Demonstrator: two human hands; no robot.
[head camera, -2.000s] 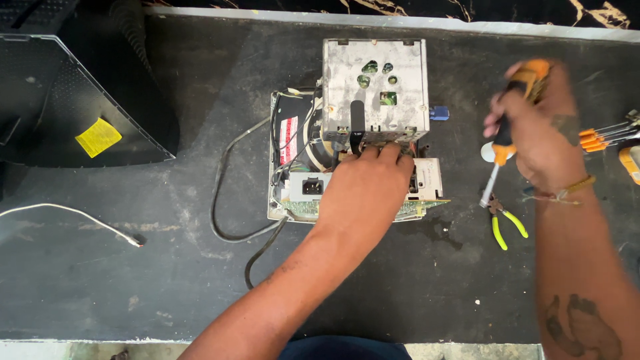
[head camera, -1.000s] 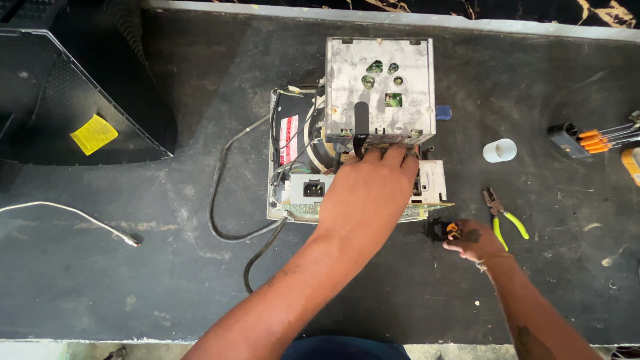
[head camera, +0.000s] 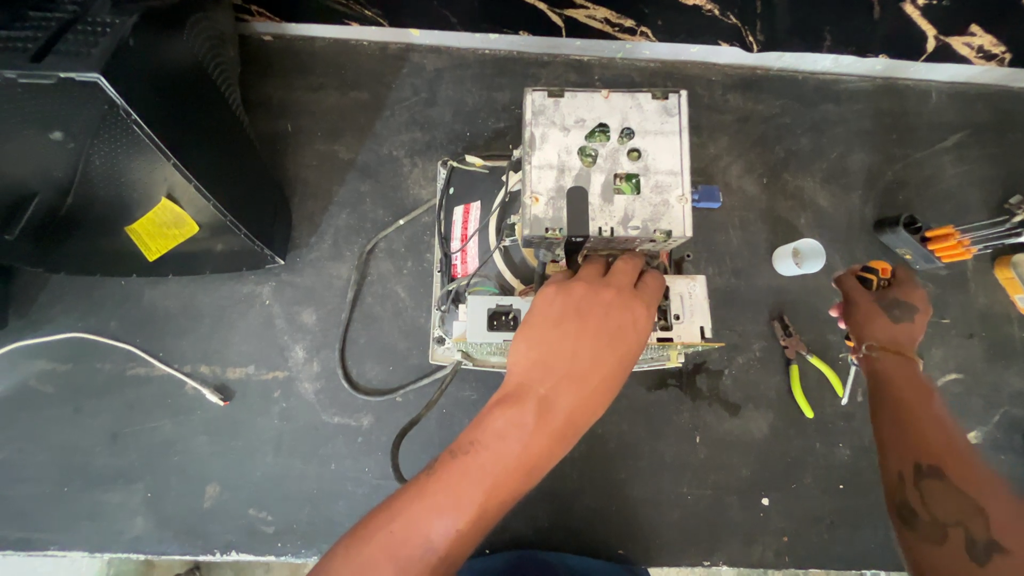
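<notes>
My left hand (head camera: 588, 328) reaches over the front of an opened CRT monitor chassis, its fingertips hidden under the lower edge of a perforated metal shield box (head camera: 606, 164); whether it grips something there cannot be told. A power inlet socket (head camera: 503, 319) lies just left of the hand, and a green circuit board (head camera: 680, 349) shows along the near edge. My right hand (head camera: 884, 308) is closed round the orange and black handle of a screwdriver (head camera: 850, 382), whose shaft points toward me. Beside it, pliers with yellow-green handles (head camera: 814, 376) lie on the table.
A white cap (head camera: 798, 257) and a black holder (head camera: 908, 238) with orange-handled screwdrivers (head camera: 956, 242) lie at the right. A black monitor housing (head camera: 96, 160) with a yellow label fills the upper left. A black cable (head camera: 348, 320) loops beside the chassis; a white cable (head camera: 120, 350) lies far left.
My right hand has moved right and away from the chassis's near right corner to beside the pliers, where the screwdriver now shows in it. My left hand stays at the shield box.
</notes>
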